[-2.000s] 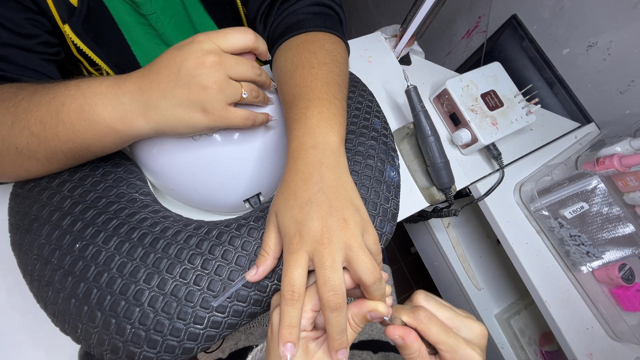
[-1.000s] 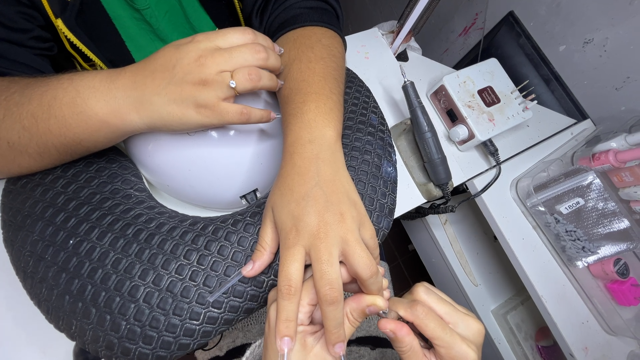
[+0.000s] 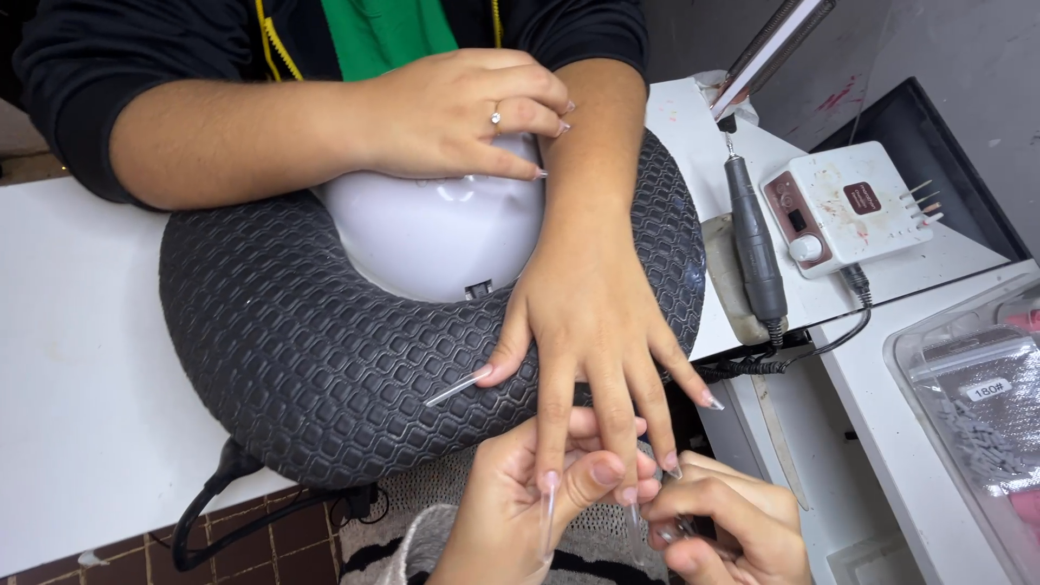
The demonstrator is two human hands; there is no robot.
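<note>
Across a black textured cushion (image 3: 341,357) lies the other person's hand (image 3: 593,309), fingers spread toward me. Long clear nail tips show on its thumb, index and middle fingers; the ring and little fingers bear shorter clear tips. From below, my left hand (image 3: 561,487) supports the index and middle fingers. To its right, my right hand (image 3: 723,520) holds a small metal tool (image 3: 691,526), mostly hidden by my fingers, so its kind cannot be told. The person's other hand (image 3: 455,114), with a ring, rests over a white dome-shaped device (image 3: 439,236).
At the right are a grey nail drill handpiece (image 3: 756,244) on a rest, its white control box (image 3: 849,207) and a coiled cord. A clear plastic tray (image 3: 902,357) holds a bag of small grey pieces. A lamp arm (image 3: 768,53) stands above.
My right hand has moved away from the person's fingers, keeping the tool. The person's ring and little fingers now show spread, their tips visible. The view has shifted.
</note>
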